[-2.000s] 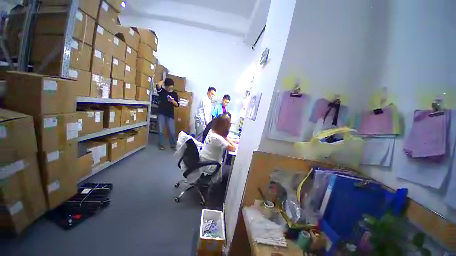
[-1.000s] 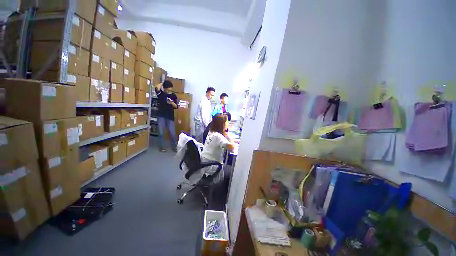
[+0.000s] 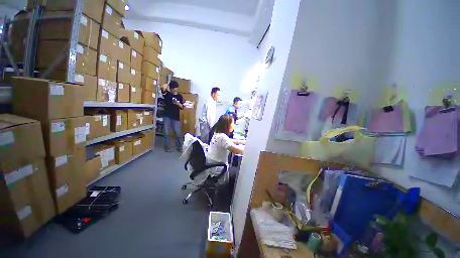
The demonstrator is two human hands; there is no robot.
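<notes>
Neither of my hands is in view. Nearest in front of me is the corner of a light wooden desk [image 3: 266, 248] at the bottom right. White printed sheets [image 3: 273, 229] lie flat at its left end. Small tape rolls, one green [image 3: 313, 242] and one pale [image 3: 277, 206], stand beside them. Blue file folders [image 3: 364, 205] lean upright at the back of the desk. A green potted plant [image 3: 398, 237], partly cut off by the bottom edge, is in front of them.
A white-rimmed carton [image 3: 220, 234] stands on the floor by the desk. Stacked brown cartons [image 3: 63, 146] and shelves line the left. A black flat item [image 3: 91, 206] lies on the floor. A seated person [image 3: 222, 146] and several standing people are further back. Pink slips [image 3: 299, 112] hang right.
The view has shifted slightly, so the room sits a little further right in the picture. The seated person's head and arm have moved slightly.
</notes>
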